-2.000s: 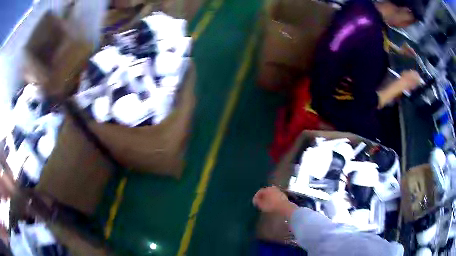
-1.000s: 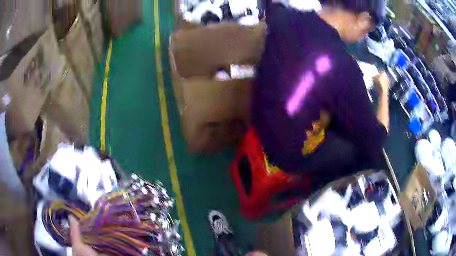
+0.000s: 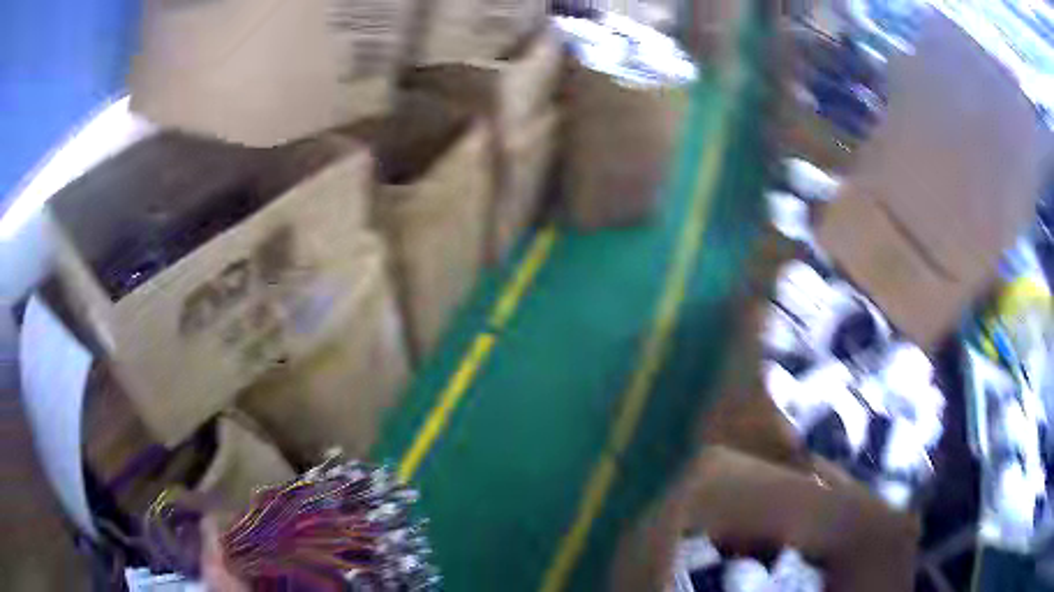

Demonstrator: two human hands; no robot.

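A wire harness bundle [image 3: 306, 526] of thin red, yellow, purple and dark wires is at the lower left. Its many white plugs [image 3: 399, 532] fan out toward the right. My left hand [image 3: 216, 557] shows as a small, blurred patch at the near end of the bundle, closed around the wires, mostly hidden and cut off by the bottom edge. My right hand is out of the picture.
Large open cardboard cartons [image 3: 329, 330] with black printing line the left. A green floor [image 3: 526, 405] with yellow lines runs between them and cartons of white camera bodies [image 3: 850, 359] on the right. A tall carton flap [image 3: 942, 174] stands at the upper right.
The view has swung left, bringing the printed cartons close. The seated person and red stool have left the picture. The bundle, absent at first, remains in my left hand at the lower left.
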